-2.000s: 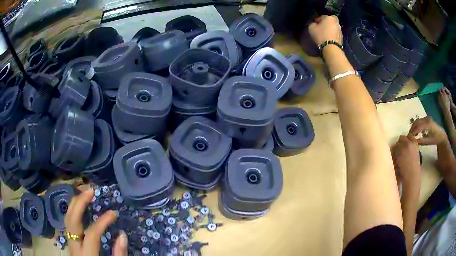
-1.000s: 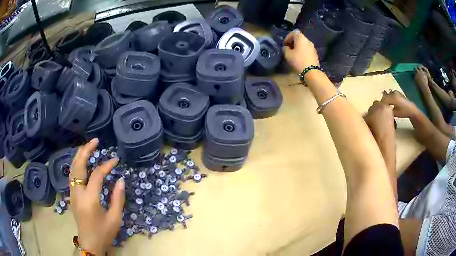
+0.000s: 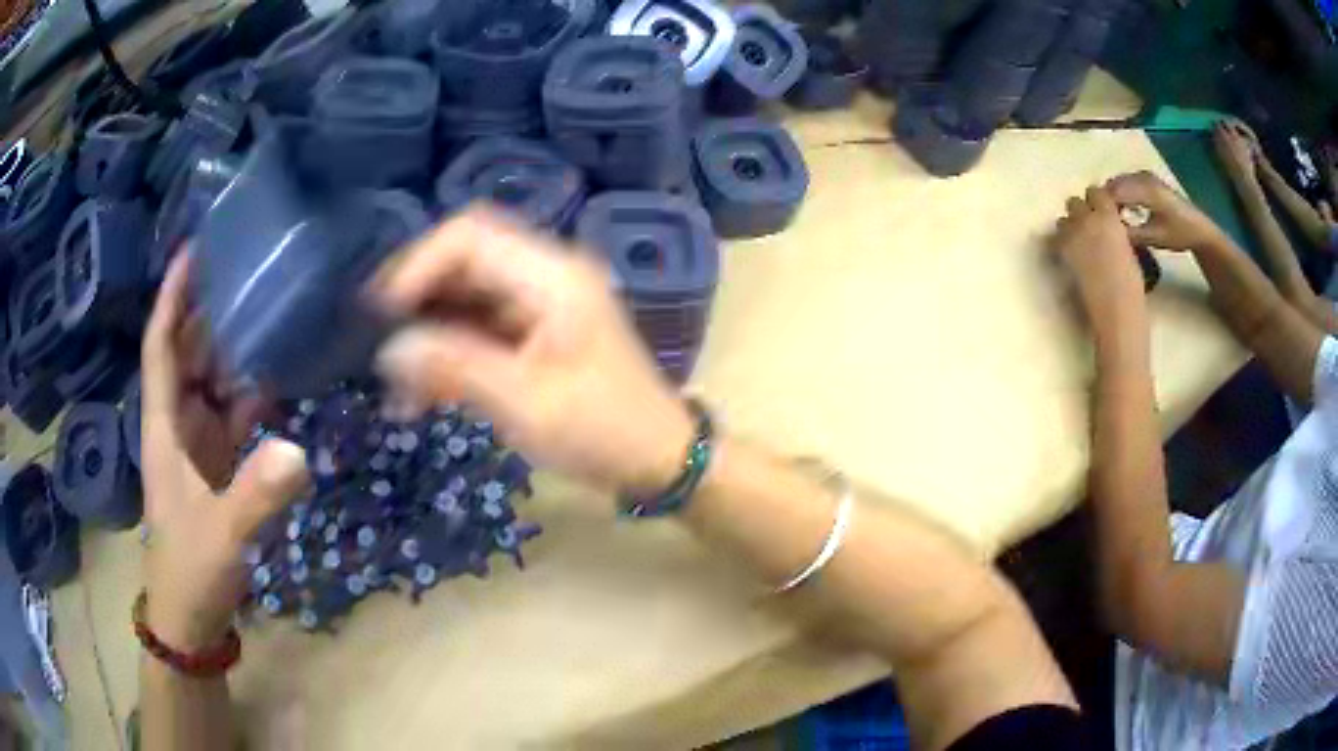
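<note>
A dark blue-grey plastic housing point(image 3: 279, 279), blurred by motion, is tilted above the table at the left. My left hand point(image 3: 206, 440) supports it from the left and below, its fingers partly hidden behind it and its thumb standing apart. My right hand point(image 3: 506, 352), also blurred, is at the housing's right side with bent fingers. Whether its fingertips hold something cannot be told. A loose heap of small dark lever pieces with pale discs point(image 3: 389, 506) lies below both hands.
Stacked housings point(image 3: 646, 257) stand behind my hands, with more piled at the left and back. Brown paper point(image 3: 866, 338) covers the table. At the right, another person's hands point(image 3: 1115, 235) work over the paper. Something blue point(image 3: 873, 726) shows below the table's front edge.
My right hand has come from the back right down to the left, beside my left hand. A housing is now up at my left hand, which was open and empty over the small pieces.
</note>
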